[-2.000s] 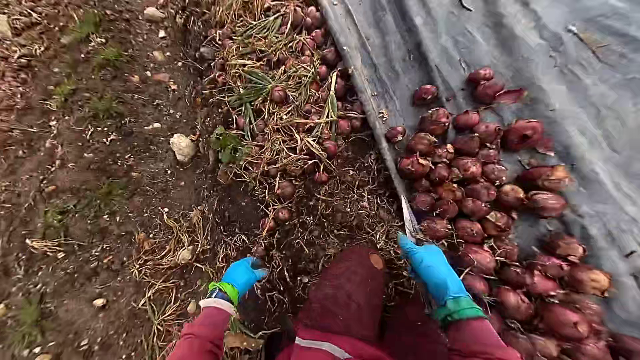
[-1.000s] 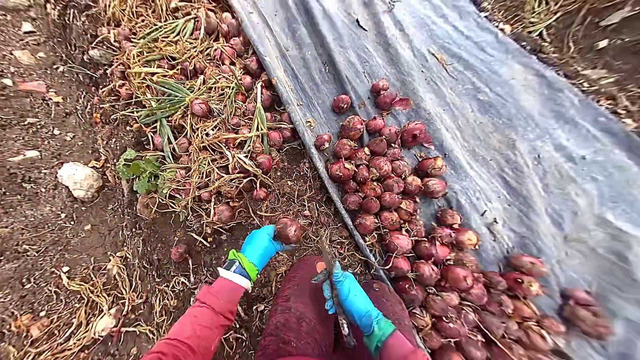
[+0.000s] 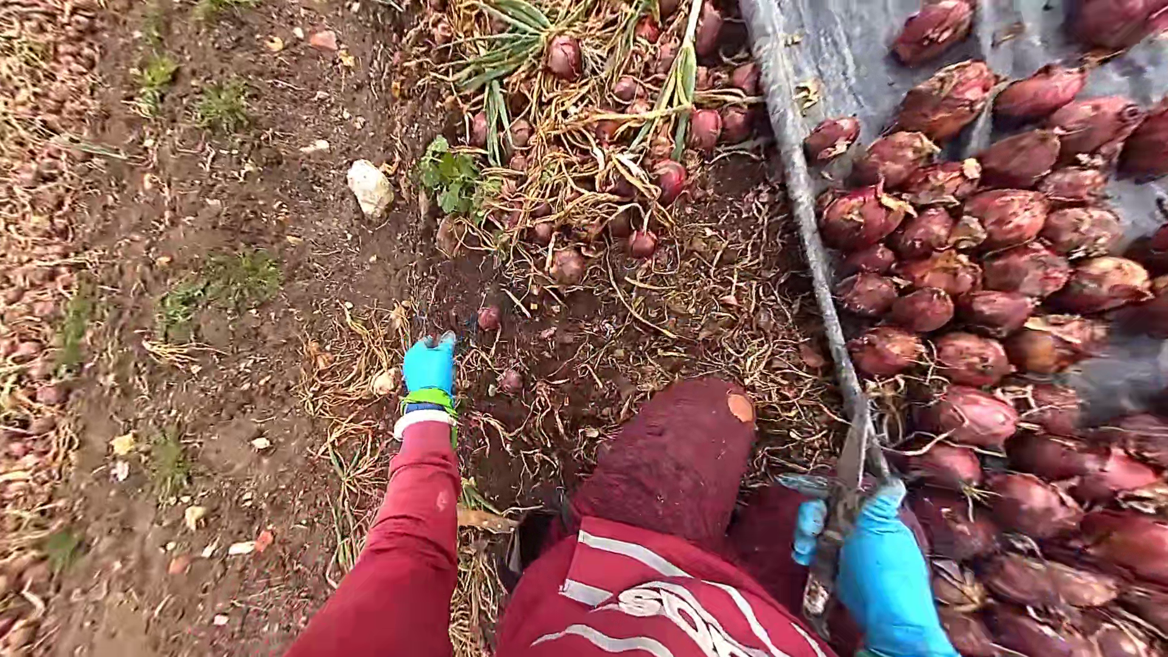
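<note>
My left hand (image 3: pixel 429 367), in a blue glove with a green band at the wrist, is over the soil, close to a small red onion (image 3: pixel 489 318). I cannot see anything held in it. At the lower right my right hand (image 3: pixel 881 557), gloved in blue, grips metal shears or a similar bladed tool (image 3: pixel 835 538), pointing up beside the sheet's edge. Many trimmed red onions (image 3: pixel 975 415) lie on the grey plastic sheet (image 3: pixel 839 50). Above my knees, untrimmed onions (image 3: pixel 565 57) lie in a heap with green and dry stalks.
A pale stone (image 3: pixel 370 189) sits left of a small leafy weed (image 3: pixel 449 178). Dry stalks (image 3: pixel 351 388) litter the soil around my left hand. The rolled edge of the sheet (image 3: pixel 808 210) runs down toward the tool. My knee (image 3: pixel 680 447) rests between my hands.
A second ago my left hand had a red onion at its fingers; now that onion is not seen there, and the hand is farther left, over the soil. The view has shifted considerably.
</note>
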